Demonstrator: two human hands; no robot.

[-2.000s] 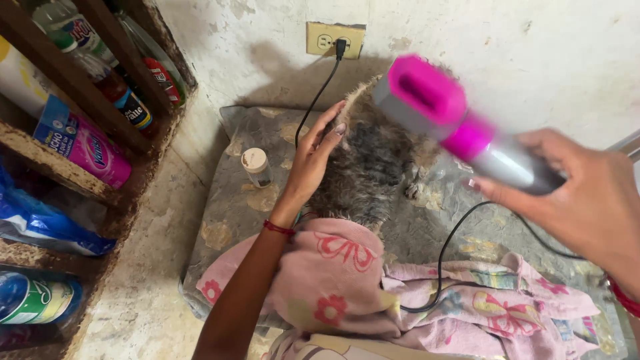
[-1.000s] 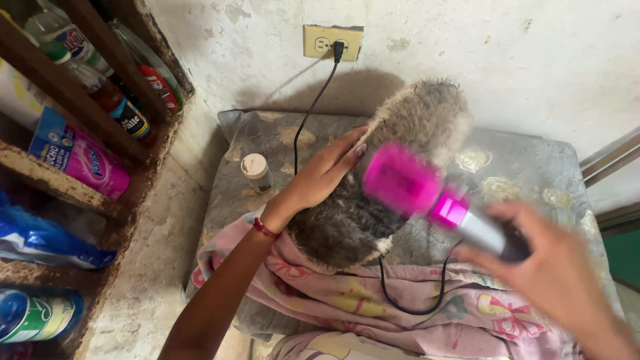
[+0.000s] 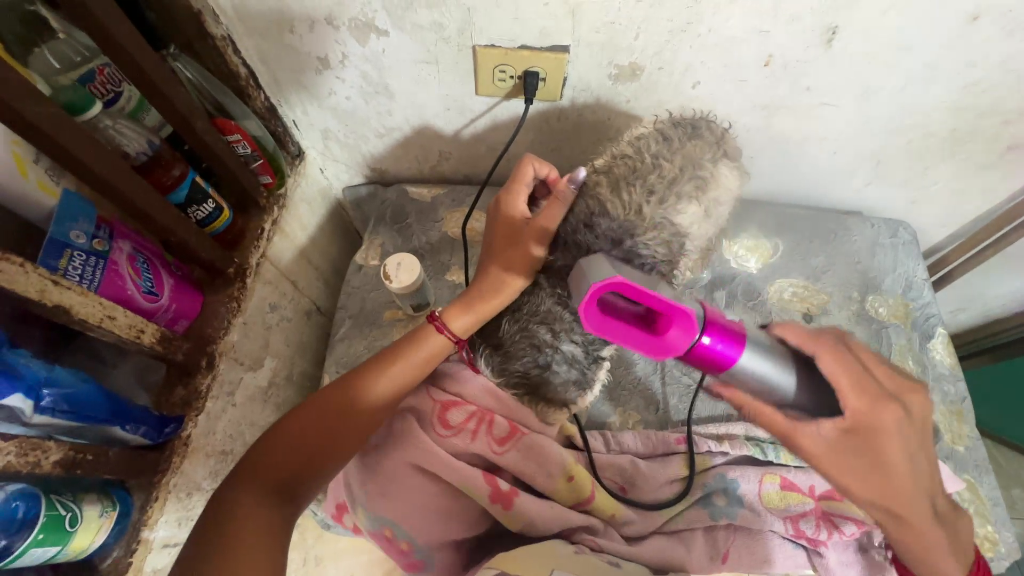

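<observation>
A grey, curly-haired dog (image 3: pixel 656 188) is on a grey patterned cushioned surface, its head turned out of sight. My left hand (image 3: pixel 524 220) rests at the dog's left side, thumb and fingers pinched together at the fur; whether a tuft is between them cannot be told. My right hand (image 3: pixel 848 408) grips the silver handle of a pink and grey hot-air styler (image 3: pixel 648 316), whose head is against or just above the dog's back. A pink towel (image 3: pixel 512 480) with butterflies and flowers lies along the near side, partly against the dog.
The black cord (image 3: pixel 506 160) runs from a wall outlet (image 3: pixel 500 72) down behind my left wrist and loops over the towel. A small lidded jar (image 3: pixel 408 284) stands left of my forearm. Wooden shelving (image 3: pixel 88 308) with bottles and pouches is at far left; the wall rises behind.
My left hand has gone from lying flat on the dog to a pinched pose. The styler, blurred one second ago, now shows sharply, with its opening facing up. The dog's body has shifted between frames.
</observation>
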